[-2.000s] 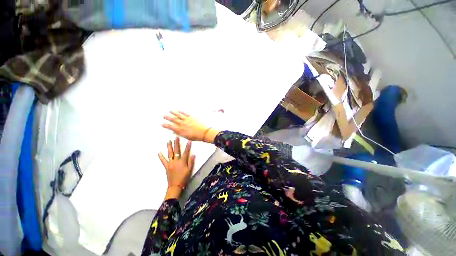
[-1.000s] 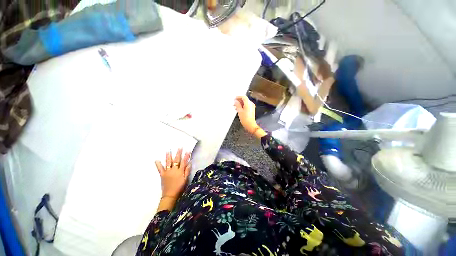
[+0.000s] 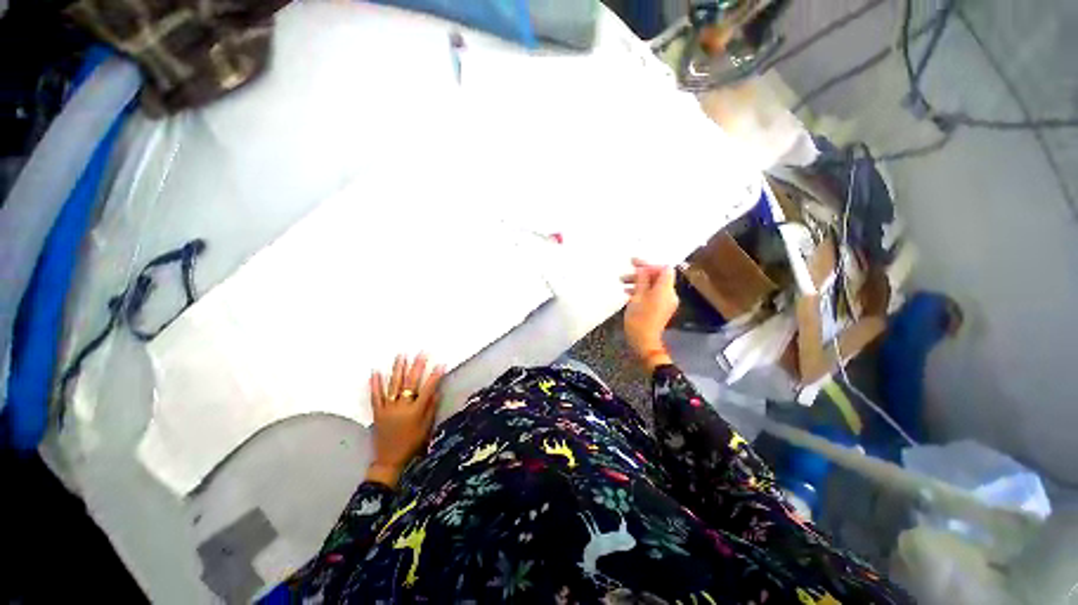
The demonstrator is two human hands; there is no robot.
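A large white panel with a curved lower edge (image 3: 296, 319) lies flat on the table. My left hand (image 3: 404, 408) lies palm down with fingers apart on its near edge, beside the curve. My right hand (image 3: 650, 310) is at the table's right edge, fingers bent; glare hides whether they pinch anything. A small red thing (image 3: 556, 239) lies on the white surface left of my right hand. Bright glare washes out the panel's far part.
A grey swatch (image 3: 236, 553) lies near left, a dark cord (image 3: 189, 278) farther left. Brown plaid cloth (image 3: 207, 53) and a grey-and-blue piece (image 3: 562, 21) are at the far edge. Cardboard and scraps (image 3: 733, 278) are heaped right of the table. Cables hang beyond.
My right hand has moved from beside my left hand to the table's right edge. My left hand remains flat. The view has shifted, showing the panel's curved edge and the grey swatch.
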